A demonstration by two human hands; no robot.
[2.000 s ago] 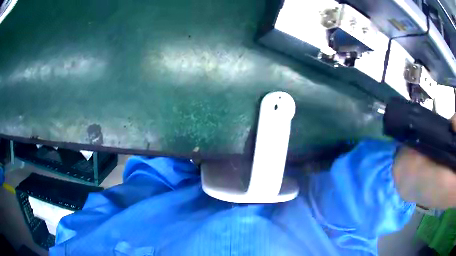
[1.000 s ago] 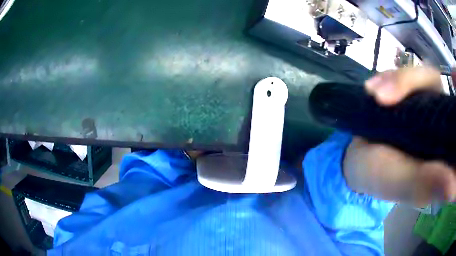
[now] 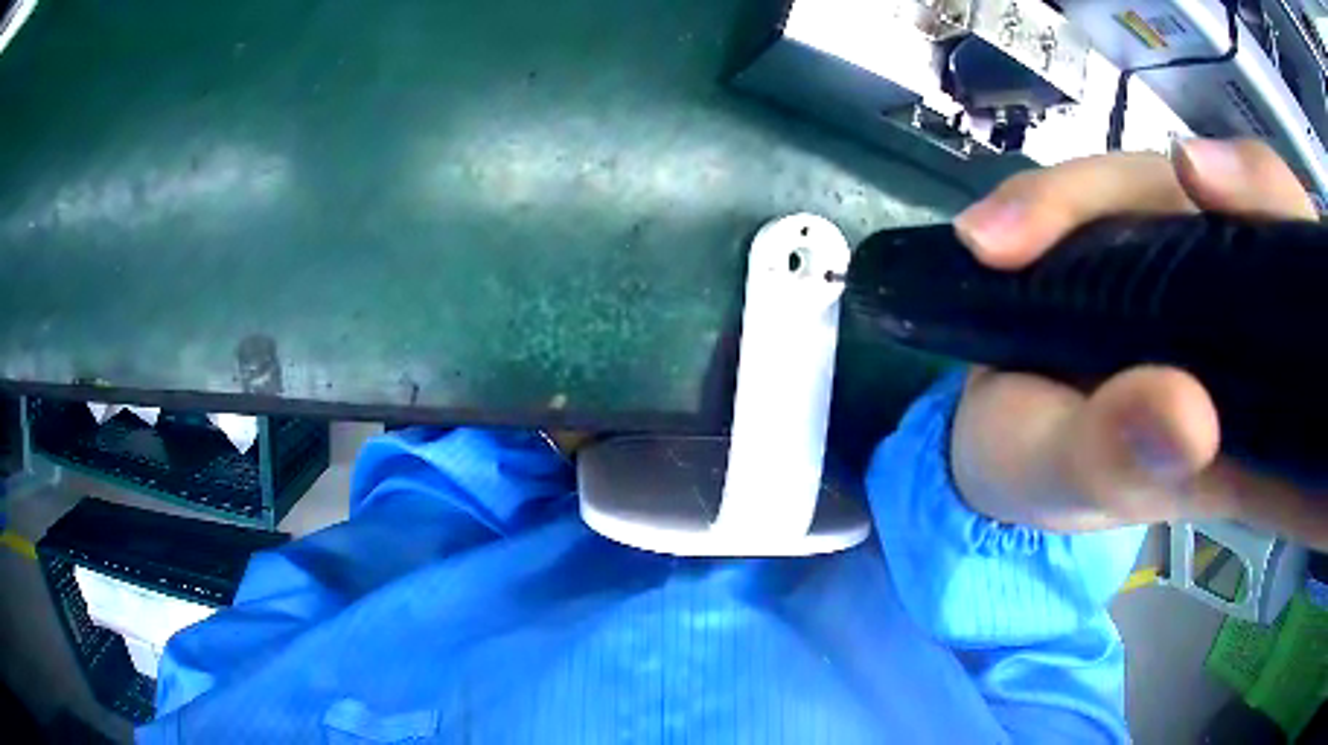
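A white plastic stand body [image 3: 782, 393] is at the bench's front edge against the blue smock. Its arm points up and away, with holes in its round end. My right hand [image 3: 1121, 349] is closed around a black electric screwdriver [image 3: 1049, 299]. The screwdriver's thin bit points left and is at the right side of the arm's round end; whether it touches cannot be told. My left hand is almost wholly hidden; only a bit of skin [image 3: 568, 438] shows at the sleeve's end beside the base, so its grip cannot be seen.
The green bench top [image 3: 364, 218] spans the view. A pale box with a metal mechanism [image 3: 932, 73] stands at the back right. Dark green crates [image 3: 190, 473] with white items are on the floor at left. A grey stool [image 3: 1235, 571] and light green crate [image 3: 1282, 655] are at lower right.
My right hand has brought the screwdriver left from the far right to the arm's round end. The bit now shows there. The stand has shifted slightly up in the view.
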